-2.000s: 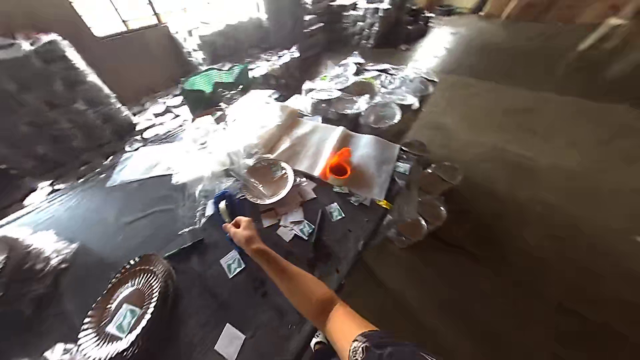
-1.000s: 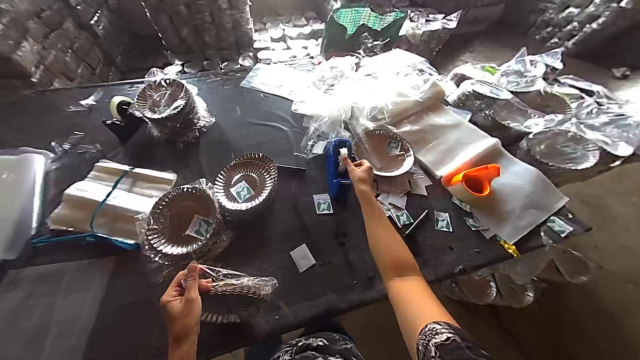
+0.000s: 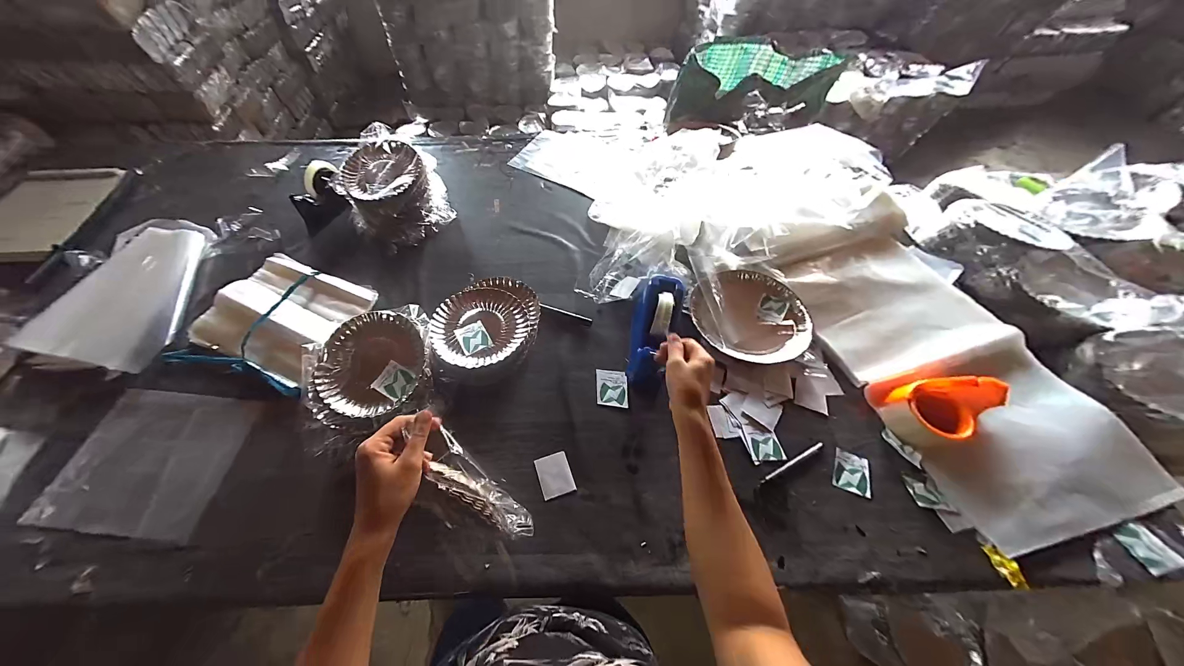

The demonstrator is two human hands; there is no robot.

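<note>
My left hand pinches the edge of a clear plastic bag holding a stack of foil plates, tilted on edge near the table's front. My right hand is at the front end of a blue tape dispenser, its fingertips together by the cutter; whether tape is between them cannot be told. Beside the dispenser, a foil plate lies under clear film. Another bagged stack of plates stands just behind my left hand, and an unbagged stack with a printed card on top stands to its right.
Loose cards, a pen and an orange tape ring lie to the right. At the left are a tied paper bundle and plastic sheets. A wrapped stack and a black tape dispenser stand behind.
The view has swung left since the first frame. My left hand, with the bagged plates, has moved toward the right since one second ago. My right hand has stayed at the blue dispenser.
</note>
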